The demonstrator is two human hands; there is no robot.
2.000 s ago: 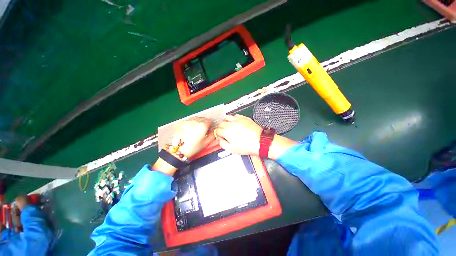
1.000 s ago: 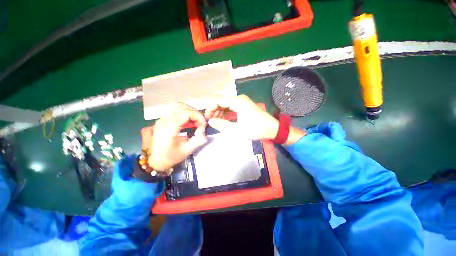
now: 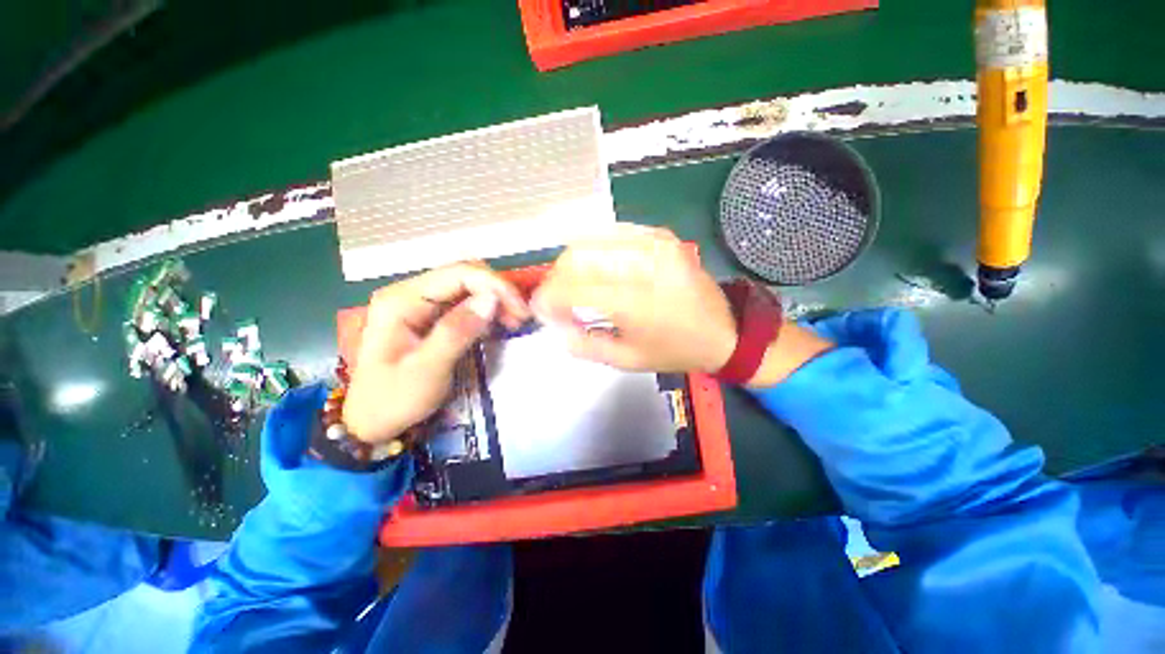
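Observation:
The open tablet point(image 3: 562, 483) lies in the red tray point(image 3: 575, 516) in front of me, with a large silver-white battery point(image 3: 575, 409) and the main board point(image 3: 451, 441) at its left end. My left hand point(image 3: 422, 348) is over the tablet's upper left, with its thumb and fingers bent close together. My right hand point(image 3: 639, 303) is over the upper edge, its fingertips close to those of my left hand. Whether either hand pinches a tiny piece cannot be seen. The hands hide the tablet's upper edge.
A sticker sheet point(image 3: 473, 192) lies behind the tray. A round screw dish point(image 3: 799, 207) and a yellow screwdriver point(image 3: 1012, 153) are to the right. Small white-green cabled modules point(image 3: 173, 332) lie left. Another red tray point(image 3: 690, 28) is on the conveyor. Blue sleeves of people show at both sides.
Both hands have moved from the sticker sheet to over the tablet's upper edge, fingertips close together. The view has shifted, so the far tray is now mostly cut off.

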